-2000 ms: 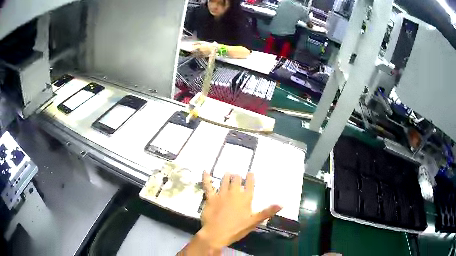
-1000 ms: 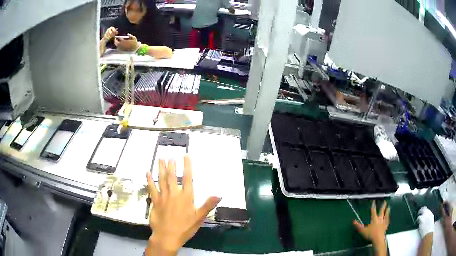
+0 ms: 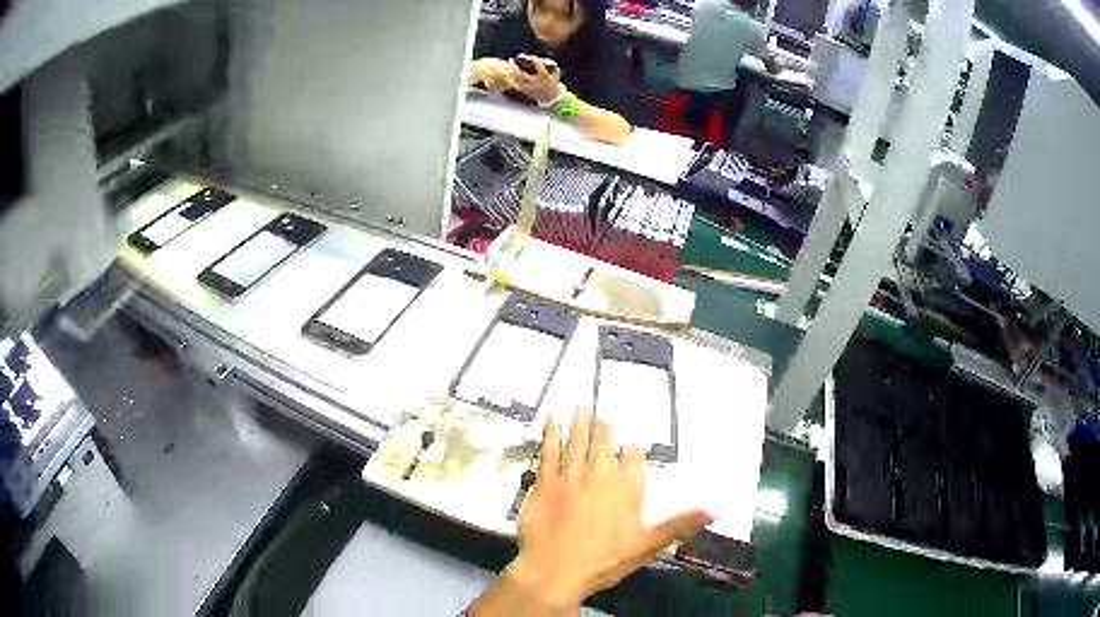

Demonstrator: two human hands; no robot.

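Observation:
My left hand lies palm down on the white plate, fingers spread, holding nothing. Its fingertips are at the lower left edge of a black phone frame with a white centre; I cannot tell whether they touch it. A second frame lies just left of it. Several more lie spaced along the pale conveyor strip to the left, such as one frame. My right hand is not in view.
A small dark block is at the plate's near right corner. A metal post stands behind right, a black tray beyond it. Racked panels and a seated person are behind. A grey hood is at back left.
The view swung right, then back left. More frames have come along onto the plate, and two now lie by my left hand. The right-side hands seen a second ago are out of view.

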